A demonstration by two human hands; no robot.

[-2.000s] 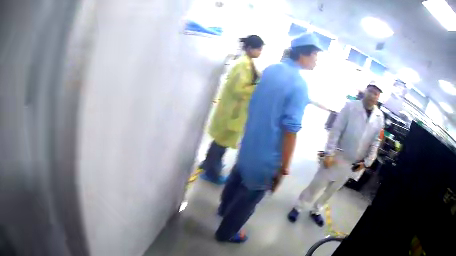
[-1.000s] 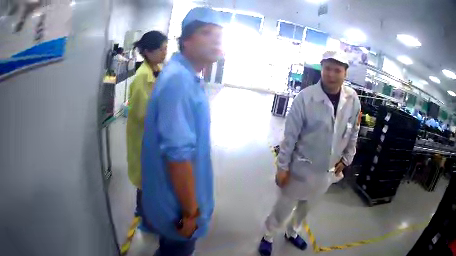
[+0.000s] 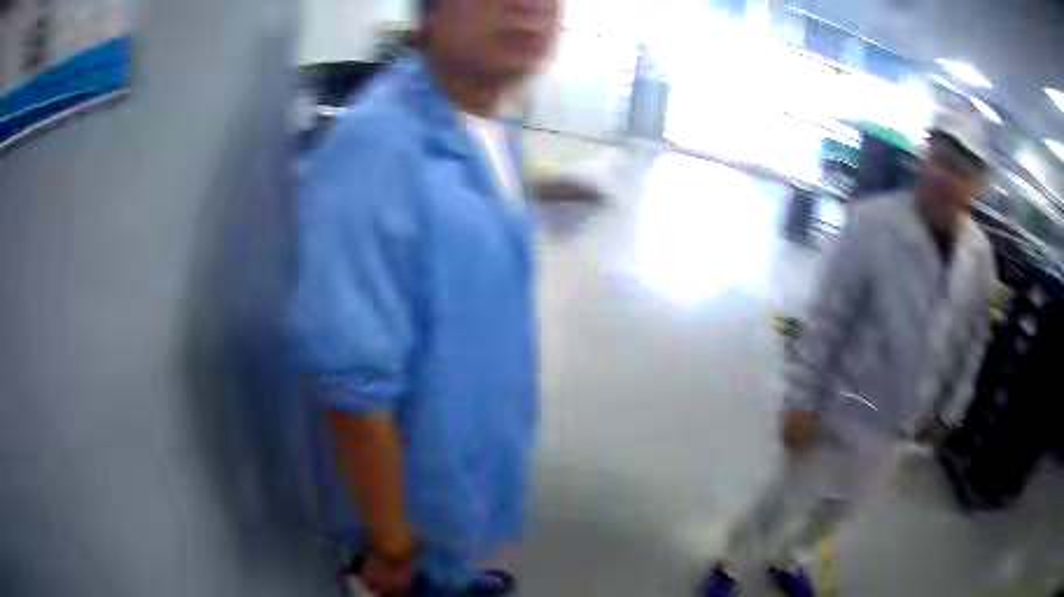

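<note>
Neither of my hands is in the picture. Nearest in front of me stands a person in a blue short-sleeved work coat [image 3: 432,315], cut off at the top edge, with one arm hanging down. A dark thing shows at that person's hand, too blurred to name. A second person in a white coat and white cap [image 3: 893,315] stands further right, head bent down. The view is blurred.
A grey wall or column [image 3: 117,338] fills the left side, with a blue-and-white sign [image 3: 70,76] at its top. A stack of black bins [image 3: 1013,397] stands at the right edge. Yellow-black floor tape [image 3: 827,566] runs near the white-coated person's feet.
The blue-coated person appears larger and nearer. The white-coated person has shifted right in the view and looks down. The person in yellow is no longer visible.
</note>
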